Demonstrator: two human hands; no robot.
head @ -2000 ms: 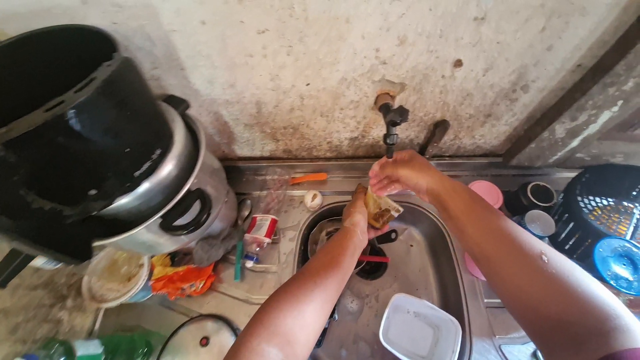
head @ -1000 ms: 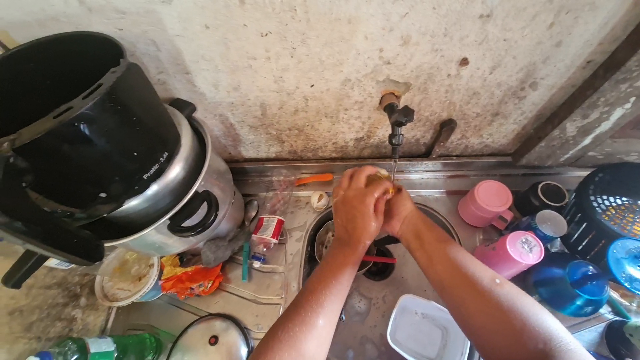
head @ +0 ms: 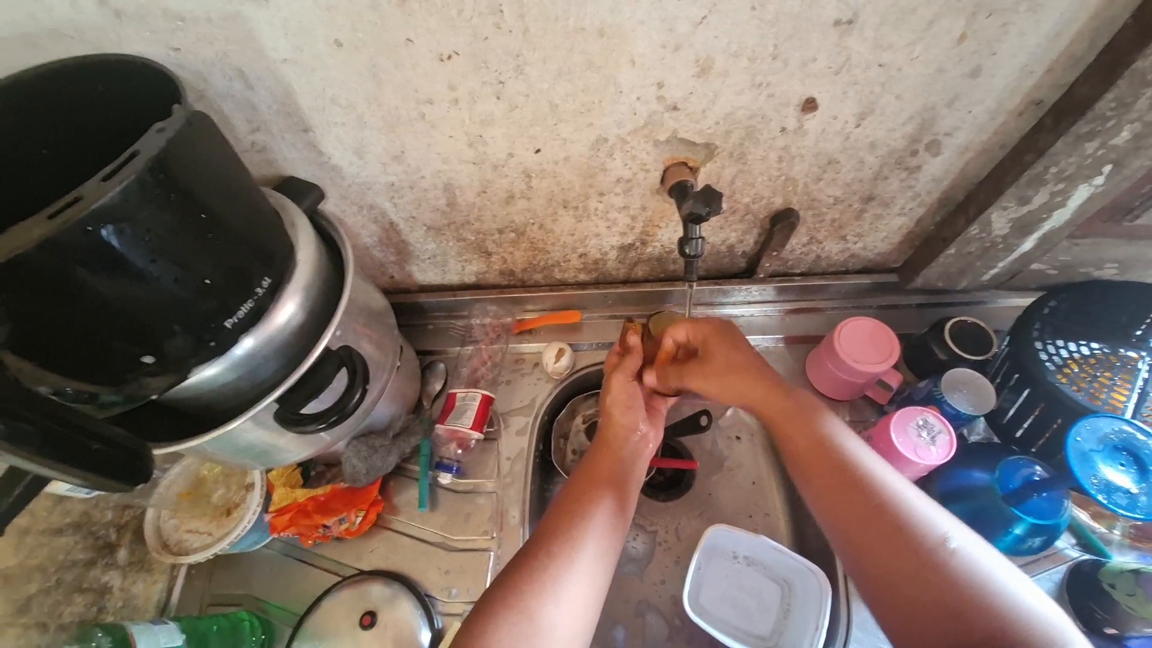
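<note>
Both my hands are together over the back of the steel sink (head: 630,549), just below and in front of the black tap (head: 693,225), from which a thin stream of water (head: 690,299) falls. My left hand (head: 630,387) holds a yellowish-brown sponge (head: 635,331), partly hidden by the fingers. My right hand (head: 706,360) is bent against a small rounded thing (head: 664,322), mostly covered, that I cannot name. Under my hands in the sink lie a metal pan (head: 576,432), a black handle (head: 691,423) and a red handle (head: 673,463). A white plastic tub (head: 756,589) sits nearer me.
Stacked pots (head: 378,360) and a black fryer basket (head: 135,261) stand left. An eggshell (head: 558,359), an orange-handled fork (head: 547,320) and a red-labelled cup (head: 466,411) lie beside the sink. Pink mugs (head: 853,355), a blue cup (head: 999,499) and a black basket (head: 1017,378) stand right.
My hands were apart at first, then pressed together under the tap; now the right hand's fingers are bent beside the left hand. The pink mugs have come out from behind my right arm.
</note>
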